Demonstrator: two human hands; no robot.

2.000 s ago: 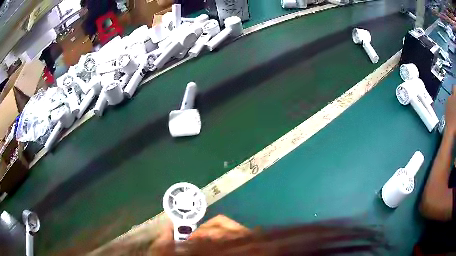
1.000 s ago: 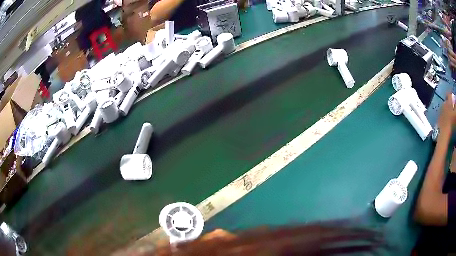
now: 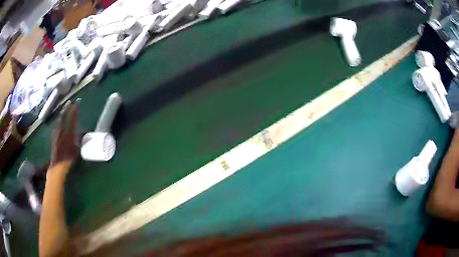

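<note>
My left hand (image 3: 65,135) is raised over the green conveyor belt (image 3: 216,115) at the left, blurred, with its fingers pointing away from me. It looks open and empty. A white handheld fan (image 3: 98,145) lies on the belt just right of the hand, head toward me and handle pointing away. I cannot tell whether the hand touches it. My right hand is not in view. Another white fan (image 3: 346,40) lies farther up the belt at the upper right.
A heap of white fans (image 3: 116,55) lies beyond the belt. More fans lie on the right bench: one nearer (image 3: 412,175), others by a black box (image 3: 433,45). A person's arm (image 3: 445,180) is at the right edge. Blurred fans lie lower left. Dark strands cross the bottom.
The fan held at the bottom centre is out of view. My left hand has appeared at the left beside the belt fan. The belt fan is farther left, and the view has shifted.
</note>
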